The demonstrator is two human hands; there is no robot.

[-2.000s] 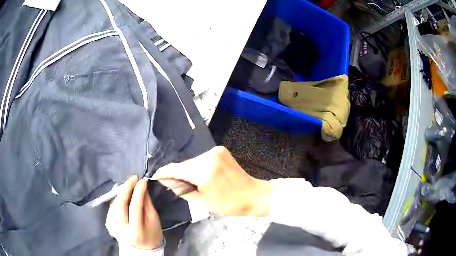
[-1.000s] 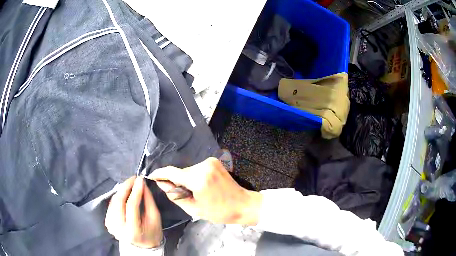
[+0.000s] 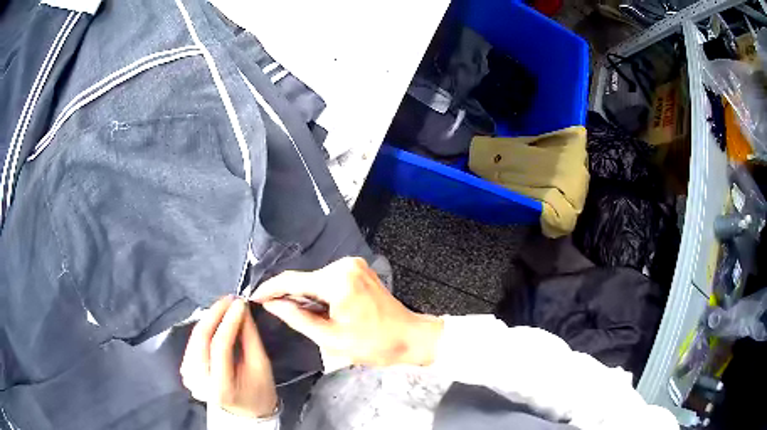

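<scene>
The dark grey-navy jacket [image 3: 160, 201] lies spread inside out on the white table, with white binding lines along its seams. My left hand [image 3: 231, 357] pinches the jacket's near edge between thumb and fingers. My right hand [image 3: 349, 315] is at the same spot, its fingertips closed at the edge and almost touching the left fingertips. A small dark tool, perhaps thread snips [image 3: 309, 304], lies in the right palm. A needle and thread cannot be made out. A paler underside strip shows left of my left hand.
The white table [image 3: 336, 67] ends at a slanting edge. Right of it is a blue bin [image 3: 471, 185] with dark pieces and a tan garment [image 3: 534, 168]. Beyond are black bags [image 3: 622, 201], dark cloth [image 3: 589, 302] on the speckled floor, and a grey metal shelf [image 3: 694, 210].
Both hands stay at the same place on the edge. The right hand's fingers have shifted slightly, and the small tool in its palm shows less than a second ago.
</scene>
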